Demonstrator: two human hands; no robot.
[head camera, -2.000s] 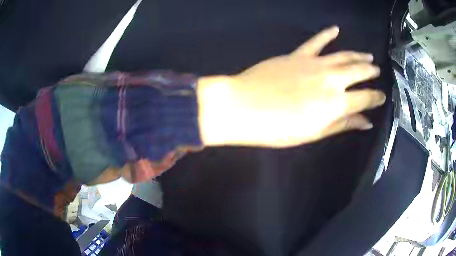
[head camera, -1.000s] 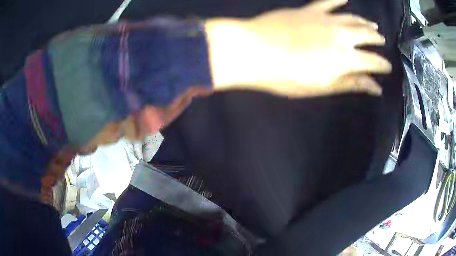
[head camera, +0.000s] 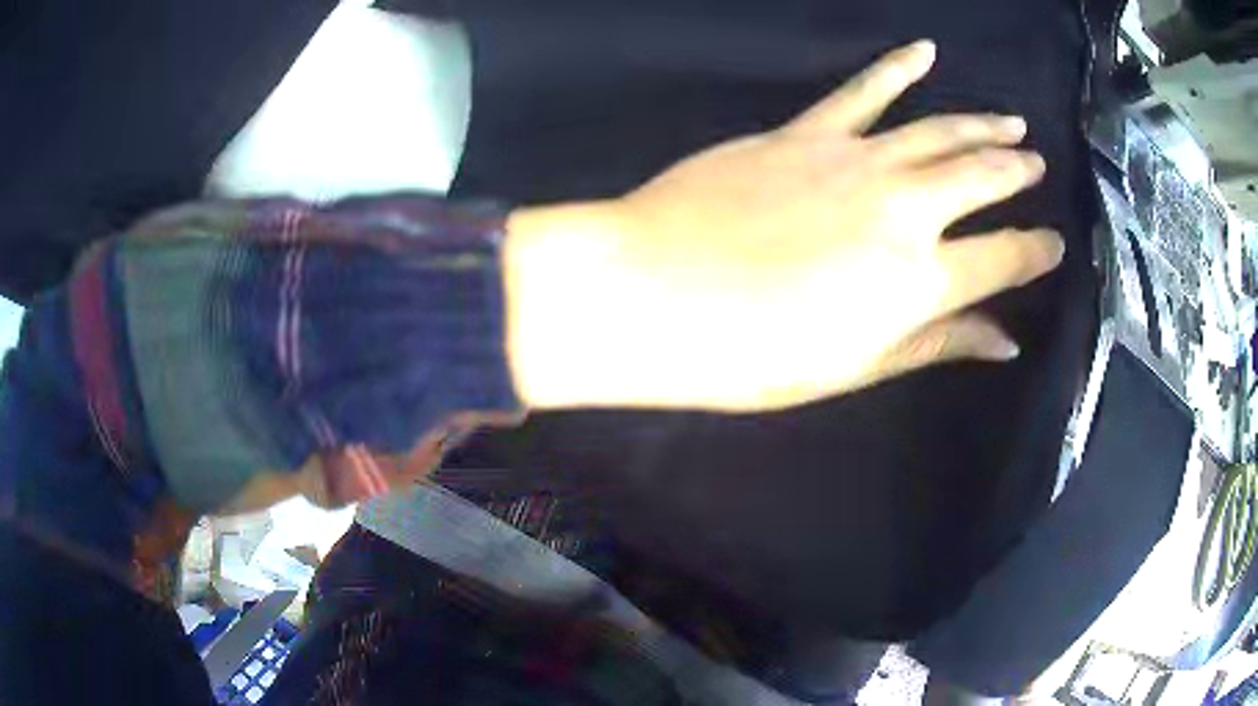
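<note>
A large black garment panel (head camera: 773, 510) spreads across the middle of the view. My left hand (head camera: 786, 276) lies flat on it, palm down, fingers spread and pointing right, holding nothing. A black band strip (head camera: 1090, 510) runs from the right of the panel down to the bottom edge. A skin-toned patch at the strip's lower end may be part of my right hand; it is cut off and unclear. A grey strip (head camera: 511, 552) lies slantwise over my lap.
Shiny metal machine parts (head camera: 1166, 193) stand at the right, with part of the pale machine head above. Yellow-green looped handles (head camera: 1225, 531) lie at the far right. Pale scraps (head camera: 262, 552) and a blue gridded thing (head camera: 260, 665) are at the lower left.
My left hand moved up, then back down, and stays spread on the panel. The panel's lower edge has drawn up, baring more of the grey strip. A wider white area shows at upper left.
</note>
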